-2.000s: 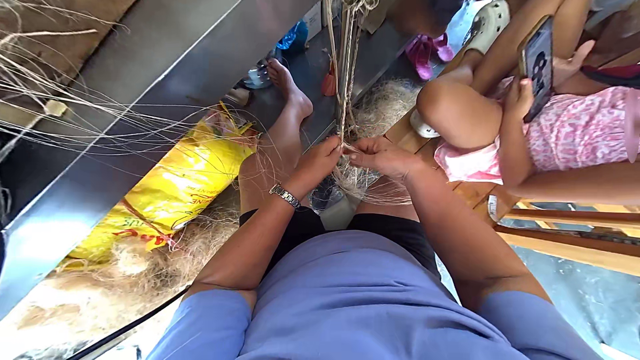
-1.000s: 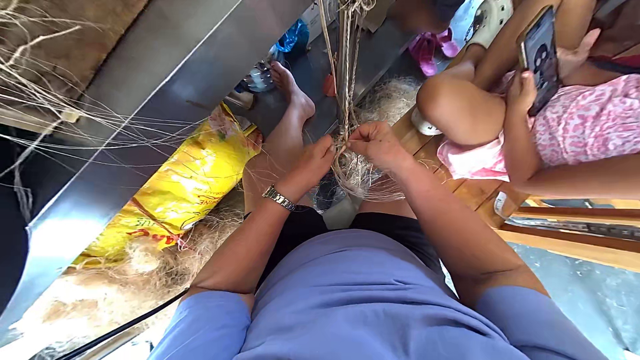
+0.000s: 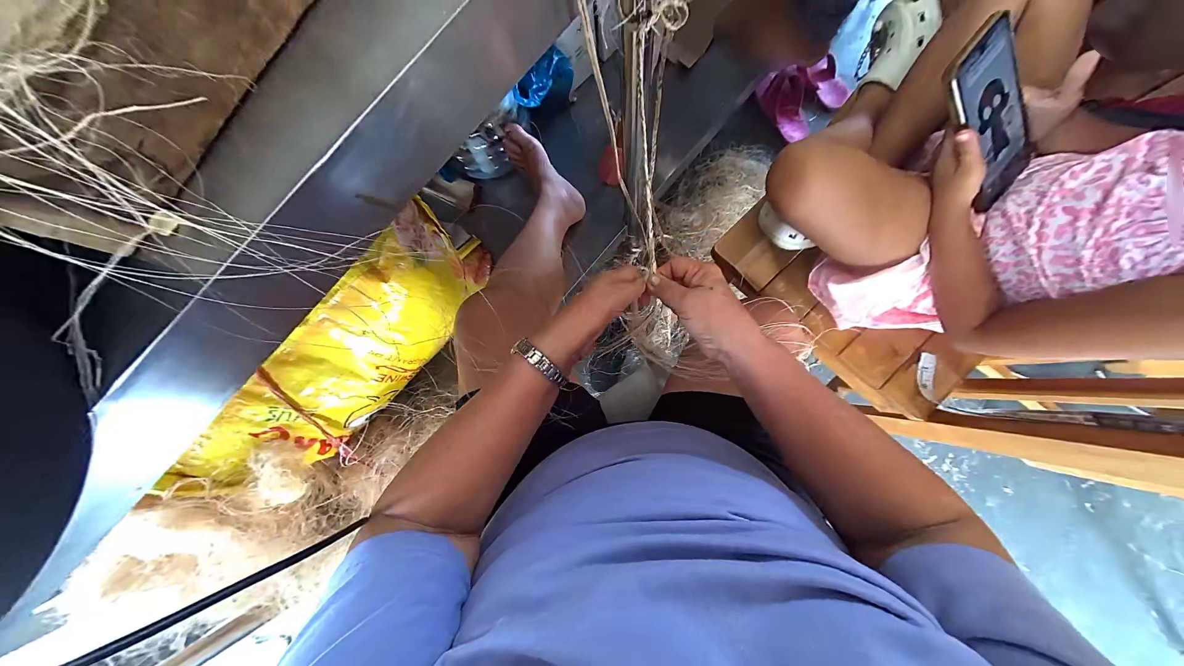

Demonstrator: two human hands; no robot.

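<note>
Lengths of twisted natural-fibre cord [image 3: 649,157] hang from the top of the view down to my hands. My left hand [image 3: 618,294], with a metal watch at its wrist, pinches the cord's lower end from the left. From the right, my right hand [image 3: 692,294] grips the same strands between thumb and forefinger, its fingertips almost touching the left ones. Thin loose fibres fan out below and around both hands. Behind the cord lies a pale heap of loose fibre [image 3: 726,199]. The exact crossing of the strands between my fingertips is too small to tell.
Left are a metal-edged table [image 3: 305,120] with stray fibres over its edge, a yellow plastic sack [image 3: 342,342] and tangled fibre [image 3: 277,490]. A black cable [image 3: 222,583] crosses the lower left. At right, close to my arm, a person [image 3: 860,199] holds a phone [image 3: 992,111] beside a wooden bench [image 3: 865,356].
Both hands stay at the cord's lower end, with only small shifts of the fingers. My right hand's fingers have drawn closer to the left fingertips since a second ago.
</note>
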